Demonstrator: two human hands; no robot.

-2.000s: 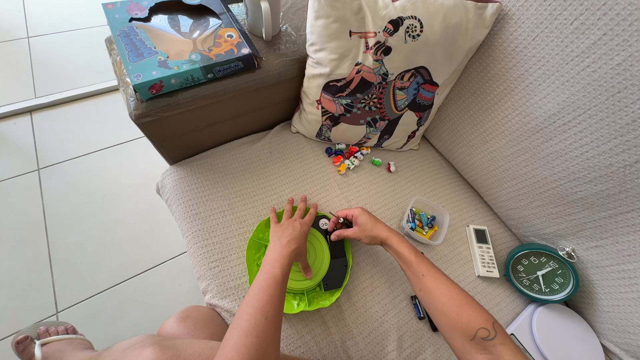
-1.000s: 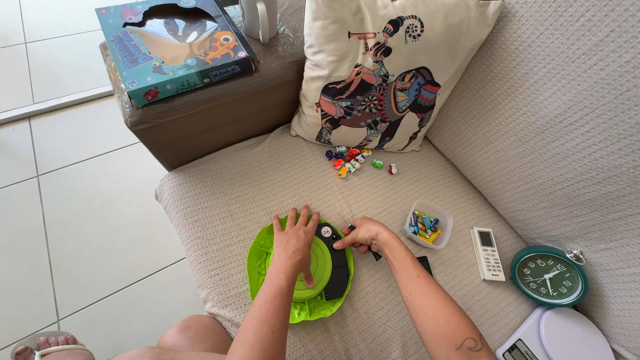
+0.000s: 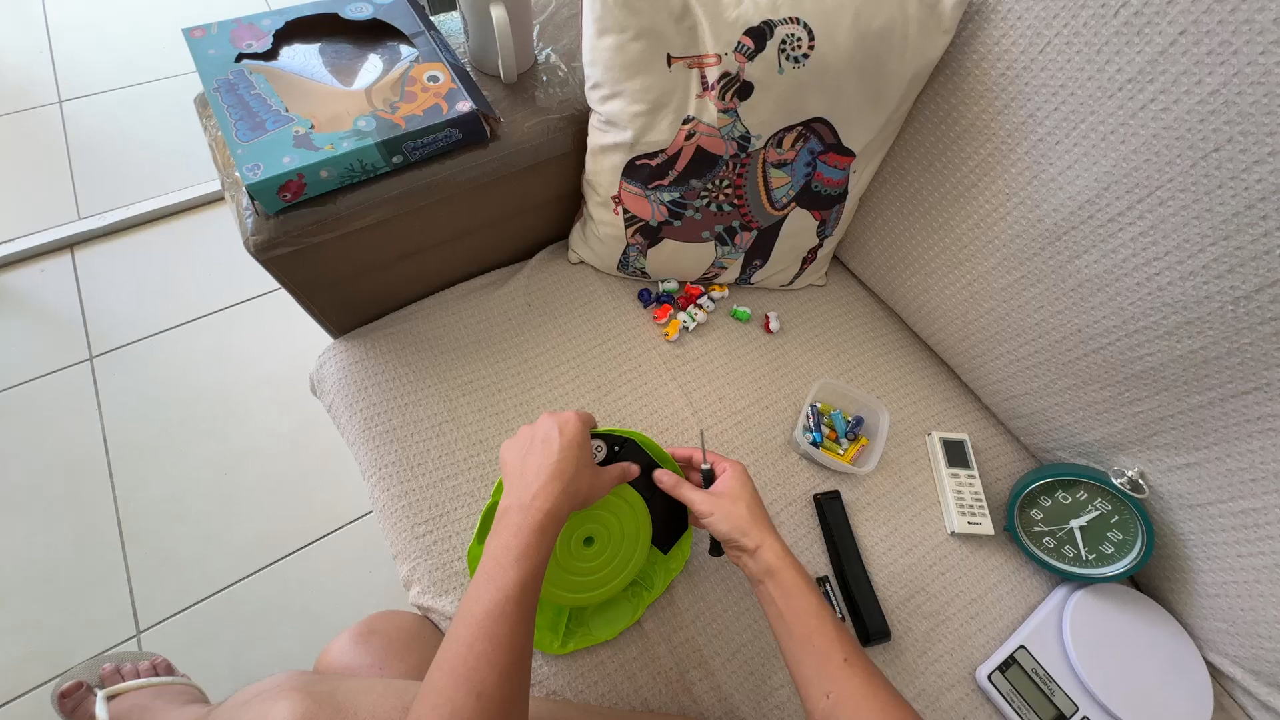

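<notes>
A round green plastic toy base (image 3: 588, 543) with a black section (image 3: 672, 512) lies on the sofa seat, close to my legs. My left hand (image 3: 565, 465) rests over its upper left part, the thumb reaching onto the black section. My right hand (image 3: 722, 505) is at the right rim, thumb and fingers around the edge. A small screwdriver (image 3: 708, 475) with a black handle is held in its fingers, shaft pointing up. The fingertips behind the rim are hidden. To the right lie a long black case (image 3: 851, 567) and a battery (image 3: 829, 597).
A plastic tub (image 3: 877, 440) holds batteries. Beyond it are small plastic fish (image 3: 692, 302) by a cushion (image 3: 745, 170). At right lie a remote control (image 3: 961, 484), a green clock (image 3: 1080, 522) and a kitchen scale (image 3: 1135, 645). A toy box (image 3: 340, 110) and a mug (image 3: 497, 38) stand on the armrest.
My left hand has moved from flat on the green disc to the base's upper edge, its fingers now bent. The screwdriver now points upward in my right hand, which is back against the rim.
</notes>
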